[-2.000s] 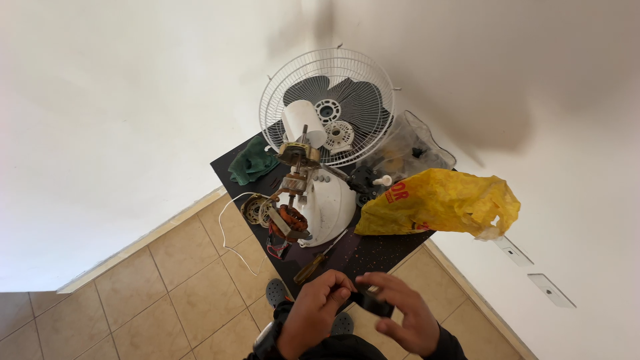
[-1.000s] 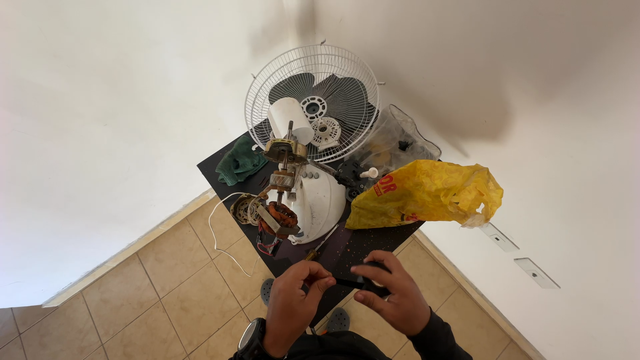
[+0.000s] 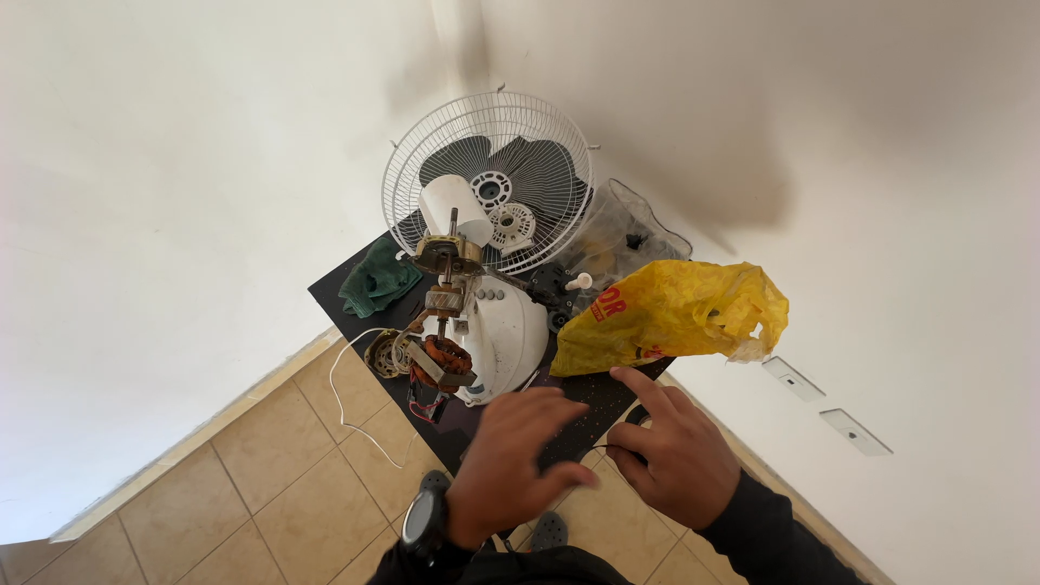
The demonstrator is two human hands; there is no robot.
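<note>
My left hand (image 3: 524, 463), with a watch on its wrist, is spread over the front of the black table (image 3: 597, 414), and nothing shows in its fingers. My right hand (image 3: 674, 451) holds a roll of black tape (image 3: 639, 415), partly hidden, with a thin black end sticking out toward the left. Its index finger points at the bottom edge of a yellow plastic bag (image 3: 674, 317). Beyond my left hand lies a white fan base (image 3: 512, 341) with buttons. Beside it are a motor shaft with rotor (image 3: 444, 301) and a stator with orange-brown copper windings (image 3: 443, 363).
A white fan grille (image 3: 487, 101) with dark blades and a white cylinder (image 3: 455, 207) stands at the back. A green cloth (image 3: 379, 278) lies at left, a clear plastic bag (image 3: 626, 227) at right. A white cord (image 3: 343, 406) hangs off the left edge. Wall sockets (image 3: 792, 379) are at right.
My hands were together around the black roll; now my left hand is apart from it, open and blurred, and the roll is in my right hand. The screwdriver seen earlier is mostly hidden.
</note>
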